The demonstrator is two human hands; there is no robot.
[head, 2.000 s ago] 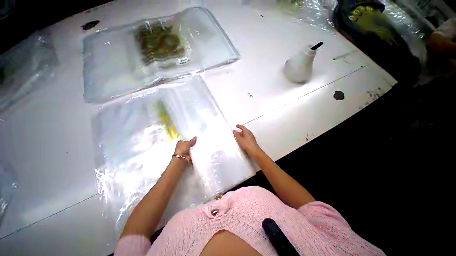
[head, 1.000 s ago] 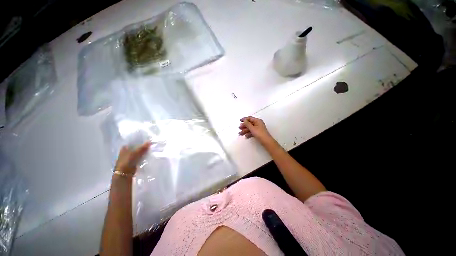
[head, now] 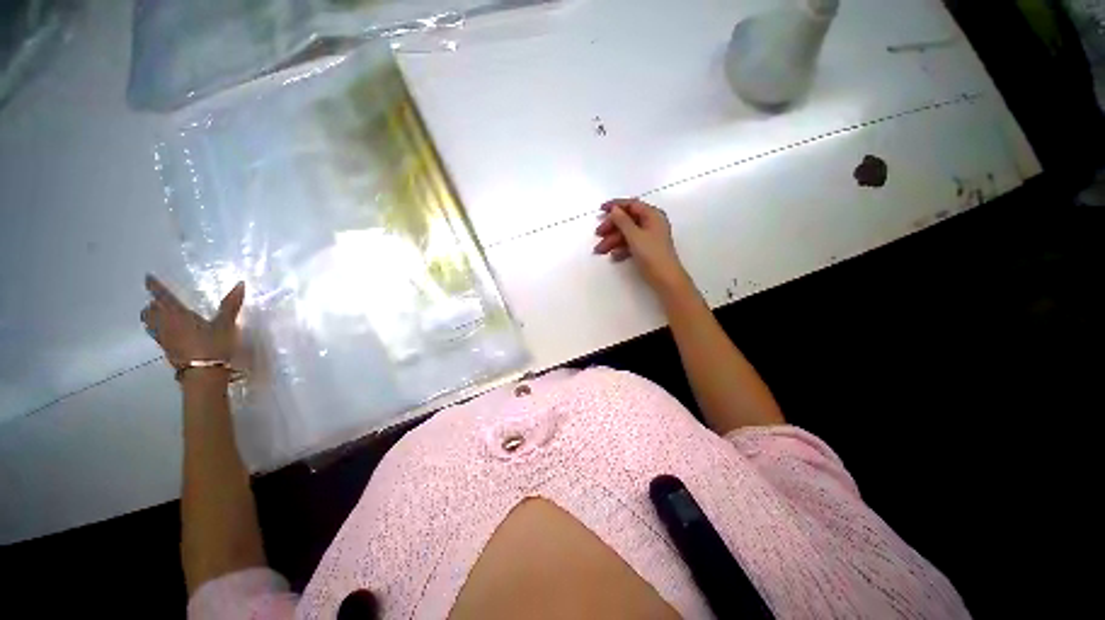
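A large clear plastic bag (head: 303,267) lies flat on the white table in front of me, crinkled and full of glare, with a yellow-gold print (head: 418,194) showing along its right side. My left hand (head: 194,325) is at the bag's left edge, thumb and fingers spread, holding nothing. My right hand (head: 635,237) is over the table to the right of the bag, apart from it, with its fingers loosely bent; I see nothing in it.
A white squeeze bottle (head: 772,58) stands at the upper right, its top cut off by the frame. Another clear bag (head: 218,49) lies beyond the first. A dark spot (head: 870,171) marks the table (head: 557,303) near its right edge.
My left hand has moved left across the bag to its left edge and opened. The gold print shows along the bag's right side again. The view has tilted closer to the near edge.
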